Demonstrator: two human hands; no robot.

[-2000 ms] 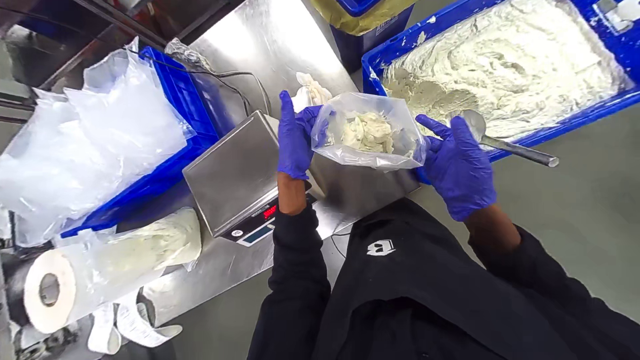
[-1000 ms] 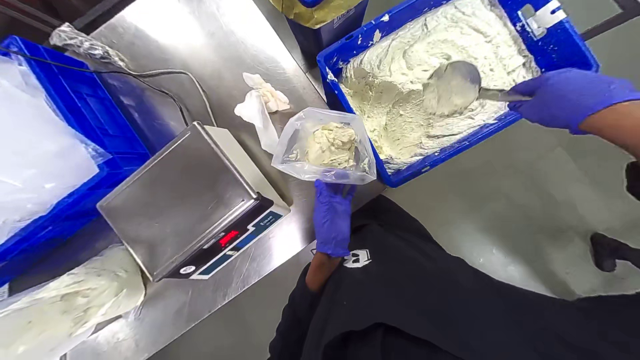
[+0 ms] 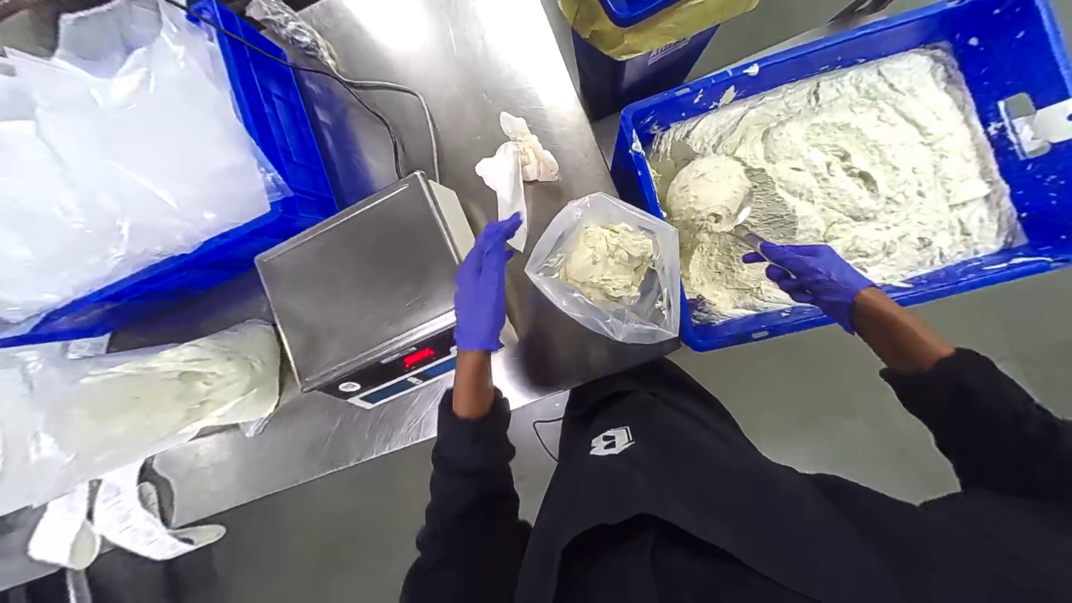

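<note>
My left hand (image 3: 483, 289), in a purple glove, is beside the digital bench scale (image 3: 368, 285), its fingertips at the crumpled white paper towel (image 3: 505, 180); whether they pinch it I cannot tell. Right of it, an open clear plastic bag (image 3: 607, 268) with a pale creamy mass inside rests on the steel table, untouched by either hand. My right hand (image 3: 808, 276), also gloved, grips the handle of a metal scoop (image 3: 745, 230). The scoop's bowl is heaped with the pale mixture (image 3: 879, 159) and lies low in the blue tub (image 3: 846, 314).
A blue crate (image 3: 276, 126) of clear plastic bags stands at the left. Below it lies a filled bag (image 3: 176, 385), with a curled paper strip (image 3: 138, 519) hanging near the table edge. A cable (image 3: 368, 84) crosses the steel table (image 3: 477, 59). A dark bin with a yellow liner (image 3: 653, 25) stands behind.
My left hand has let go of the plastic bag, which now rests on the table, and has moved left to the towel. The scoop has moved to the tub's left end and now carries a heaped load.
</note>
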